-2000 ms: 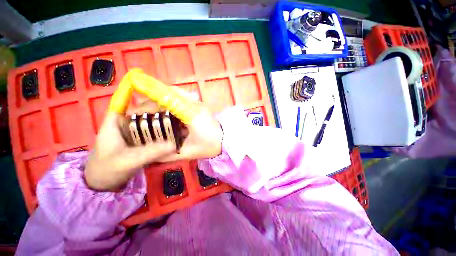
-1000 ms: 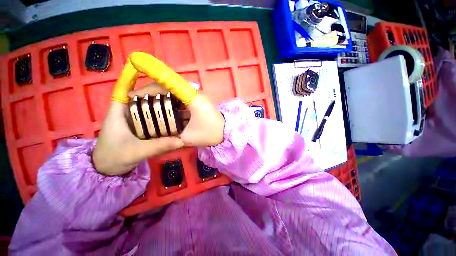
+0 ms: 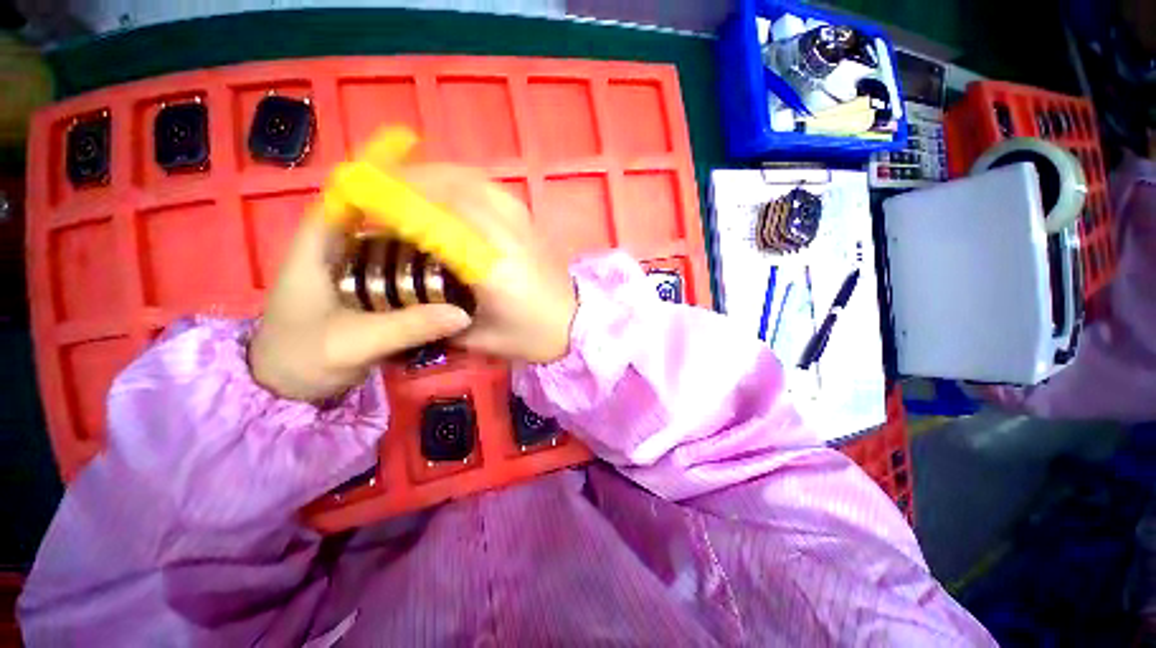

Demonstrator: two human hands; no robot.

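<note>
A row of several watch bodies (image 3: 391, 276), with pale gold side edges, stands between my hands above the red tray (image 3: 165, 291). My left hand (image 3: 311, 323) is shut around the row from the left, its thumb along the near side. My right hand (image 3: 526, 285) holds the row's right end. Yellow finger cots (image 3: 425, 222) cover fingers at the far side and are blurred. Other watch bodies lie in tray pockets: three at the top left (image 3: 181, 133) and some near my sleeves (image 3: 448, 430). My hands hide the tray's middle pockets.
Right of the tray are a clipboard sheet (image 3: 824, 380) with stacked watch bodies (image 3: 789, 220) and pens (image 3: 830, 319). Beyond are a blue bin (image 3: 748, 127), a calculator (image 3: 925, 127), a white tape dispenser (image 3: 970, 272) and another red tray (image 3: 1097, 190). A person's pink sleeve (image 3: 1122, 304) shows far right.
The watch row has tilted and sits slightly higher in view. The yellow-covered fingers have closed from a raised peak to lie over the row's far side. The whole view has shifted slightly.
</note>
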